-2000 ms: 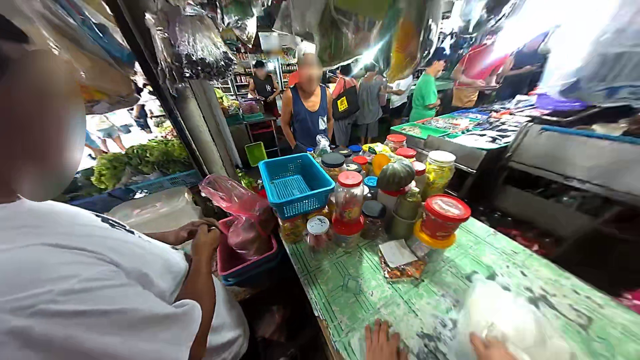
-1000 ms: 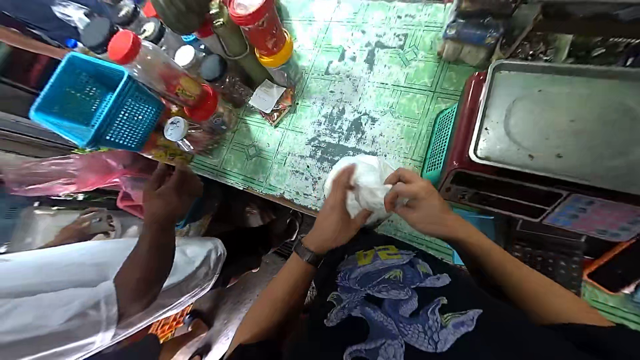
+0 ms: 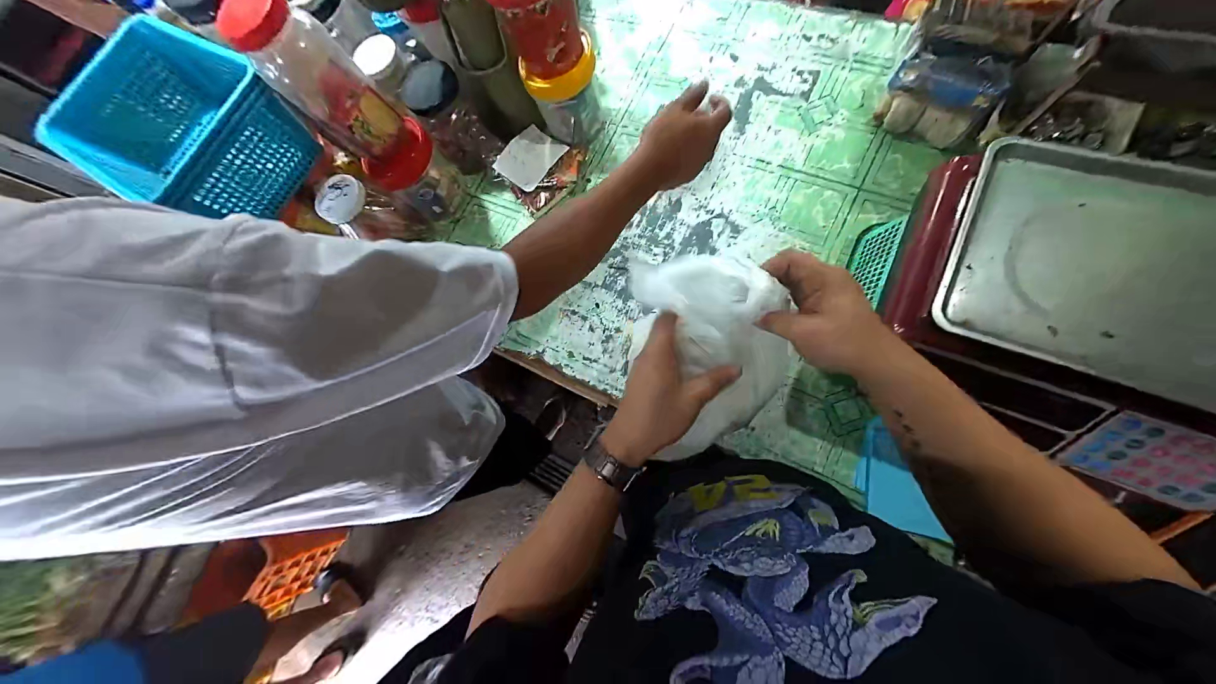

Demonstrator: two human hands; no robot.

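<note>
A white plastic bag [image 3: 727, 366] lies bunched at the near edge of a counter covered in green patterned vinyl [image 3: 826, 142], close against my shirt. My left hand [image 3: 665, 389], with a wristwatch above it, presses on the bag's left side with thumb and fingers spread. At the bag's upper right, my right hand [image 3: 822, 309] pinches its plastic between thumb and fingers. What the bag holds cannot be made out through the plastic. Beyond the bag, a co-worker's hand [image 3: 686, 135] reaches over the counter, apart from my hands.
Stacked blue plastic baskets [image 3: 228, 152] and lidded jars [image 3: 332, 95] stand at the upper left. A small packet [image 3: 532, 161] lies beside the jars. On the right is a weighing scale with a metal tray [image 3: 1092, 266], with a green basket [image 3: 876, 258] beside it. The co-worker's white sleeve [image 3: 380, 313] crosses the left.
The co-worker's arm has come in from the left over the counter. My hands remain at the white bag, which looks more spread out than one second ago. Earlier the view faced farther forward.
</note>
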